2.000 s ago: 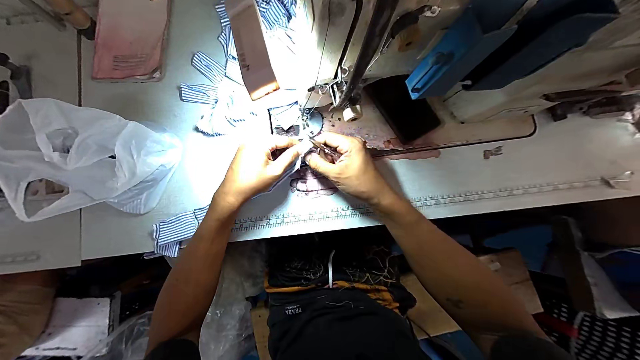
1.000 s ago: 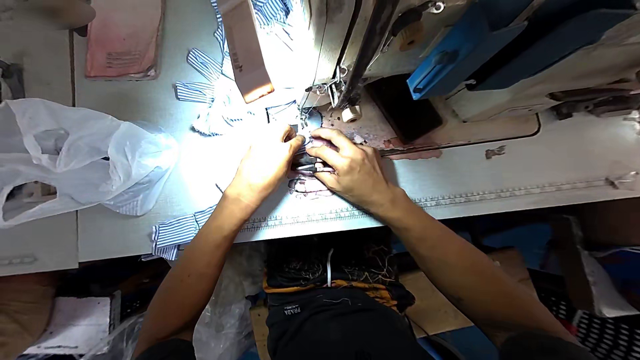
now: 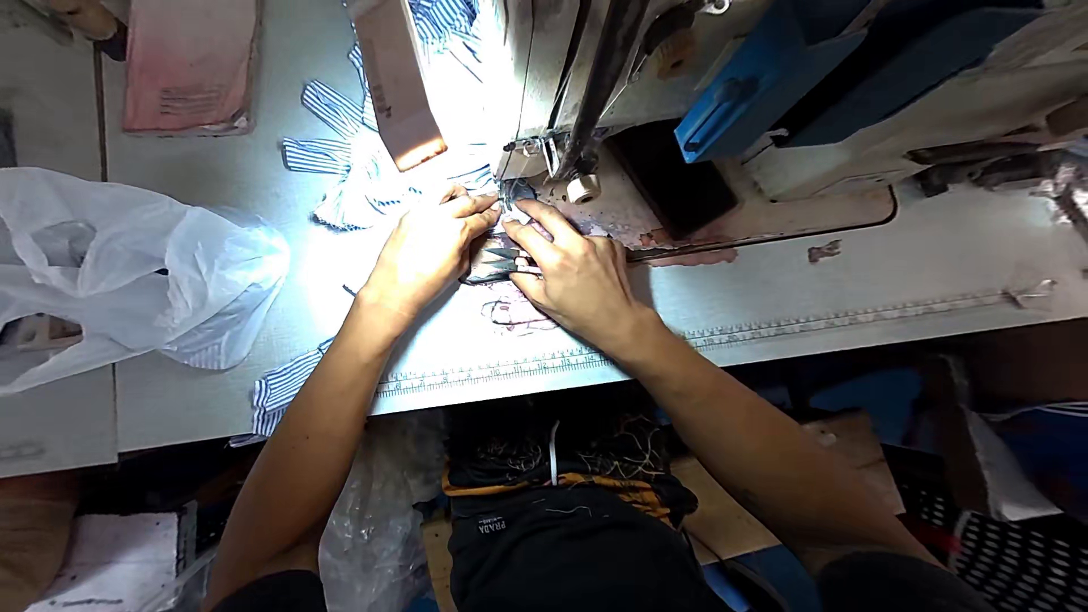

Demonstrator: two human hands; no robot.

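Observation:
My left hand [image 3: 429, 246] and my right hand [image 3: 578, 268] meet just in front of the presser foot [image 3: 512, 183] of a sewing machine [image 3: 544, 68], their fingertips pressing on a small piece of fabric that they mostly hide. A pair of thread snips [image 3: 501, 265] lies under my right hand, its handle end at the curled fingers and its blades pointing left; whether it is gripped is unclear. Blue-and-white striped fabric pieces [image 3: 331, 153] are heaped behind my left hand, partly washed out by the lamp. Another striped piece [image 3: 289, 387] lies by my left forearm.
A white plastic bag [image 3: 127, 263] lies at left, below a pink pad [image 3: 191, 64]. A dark phone-like slab [image 3: 676, 178] rests on the machine bed. A measuring scale [image 3: 501, 370] runs along the table's front edge. A blue holder [image 3: 731, 85] juts out upper right.
My hands have come down flatter before the presser foot; two seconds ago their fingers were pinched together there. The snips now show more plainly between them.

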